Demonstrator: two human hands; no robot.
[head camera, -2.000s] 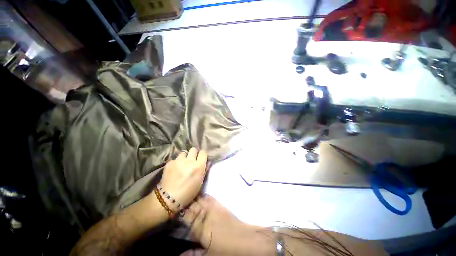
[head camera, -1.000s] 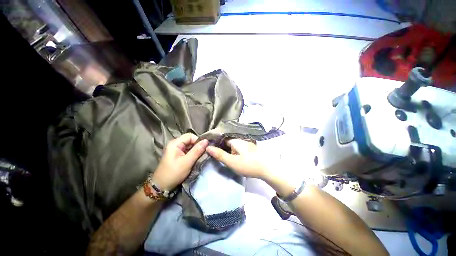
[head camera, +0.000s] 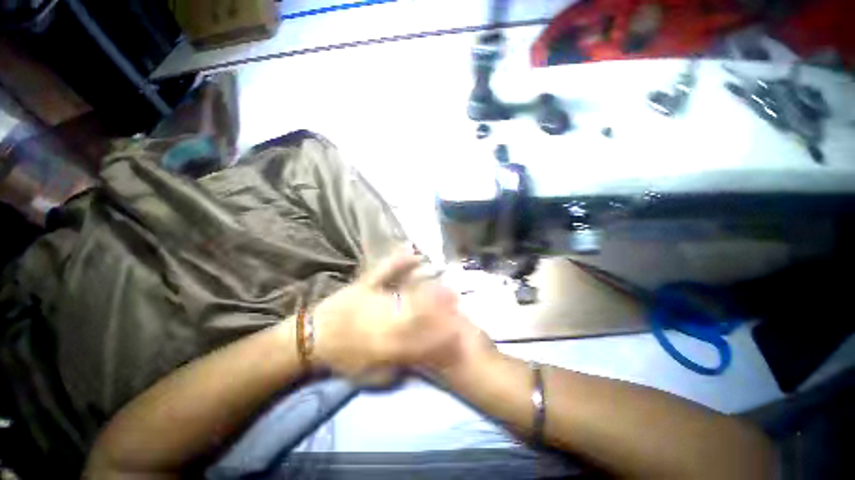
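Observation:
The shiny olive-brown lining (head camera: 206, 244) lies in a large crumpled heap left of the sewing machine (head camera: 637, 150). My left hand (head camera: 361, 323) is at the lining's right edge, blurred. My right hand (head camera: 436, 323) is against it, partly overlapping; the fingers of both are blurred together, so what they grip cannot be told. Both are just left of the presser foot area (head camera: 502, 267). A pale blue-grey fabric piece (head camera: 291, 422) shows below my left forearm.
Scissors with blue ring handles (head camera: 689, 328) lie on the bed right of the needle, with a dark flat object (head camera: 797, 347) beyond. A red cloth (head camera: 637, 33) and a cardboard box (head camera: 225, 21) are behind. A dark upright post (head camera: 486, 75) stands behind the head.
The view has swung right and back towards the machine. The hands, which were pinching fabric edges left of the machine, are now closer to the needle and overlap. The pale fabric is mostly covered.

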